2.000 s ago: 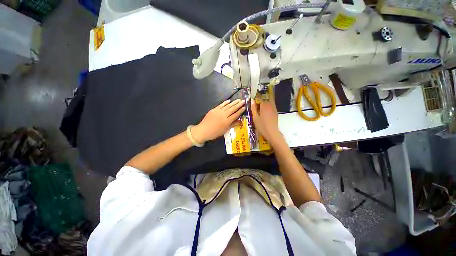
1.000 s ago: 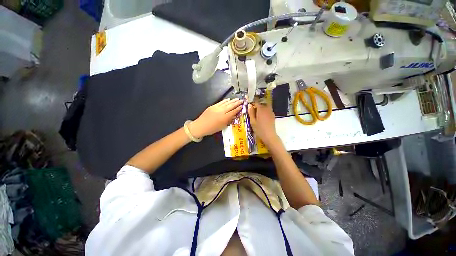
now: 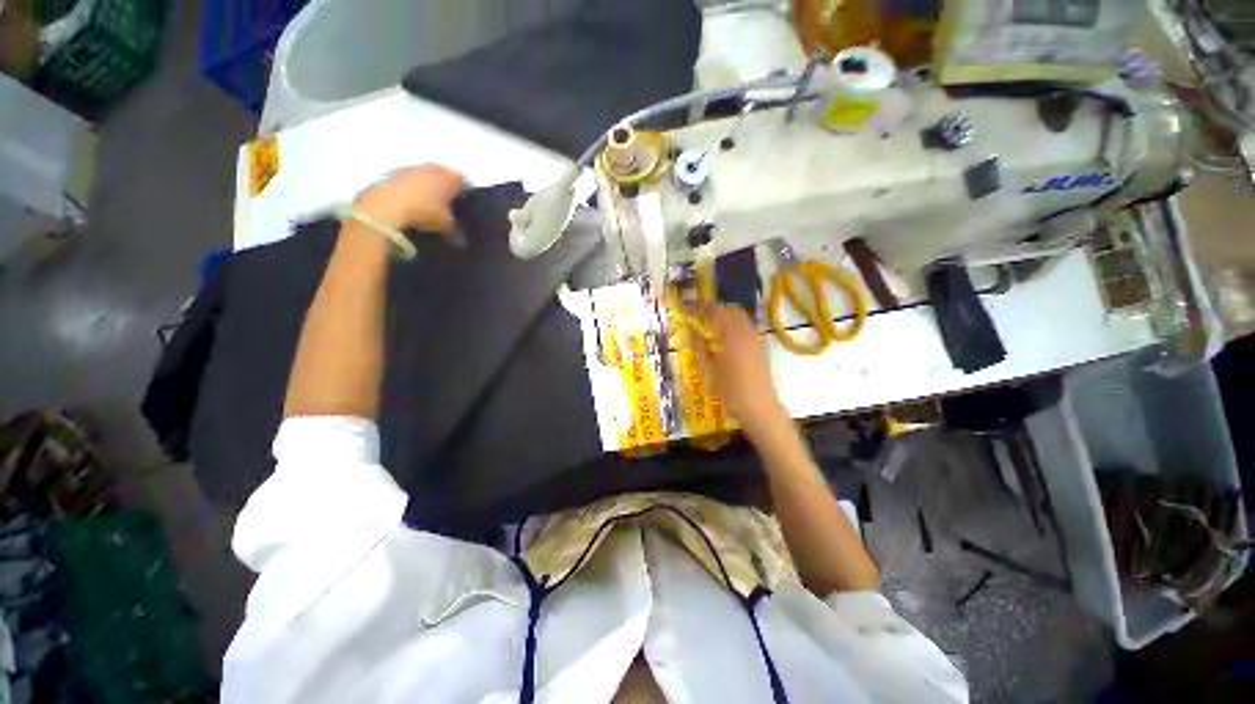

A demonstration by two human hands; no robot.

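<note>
The large dark fabric panel (image 3: 482, 371) lies left of the needle, with a diagonal fold in its middle. My left hand (image 3: 413, 204) is at the panel's far edge, slightly blurred; I cannot tell whether its fingers grip the cloth. My right hand (image 3: 732, 355) is just right of the needle area, beside the yellow tape (image 3: 636, 378) on the bed; its fingertips are unclear. The shiny narrow guide (image 3: 670, 371) runs between the tapes. The white sewing machine (image 3: 881, 172) stands beyond my right hand.
Orange-handled scissors (image 3: 815, 305) lie right of my right hand. A glossy black pouch (image 3: 966, 319) and a brown strip (image 3: 870, 270) lie further right. The lamp (image 3: 542, 220) hangs over the panel's far edge. More dark cloth (image 3: 578, 69) lies at the back. A pale bin (image 3: 1122, 550) stands lower right.
My left hand has left the needle area and moved left to the panel's far edge. The panel has shifted and folded, baring more tape. My right hand has stayed near the needle.
</note>
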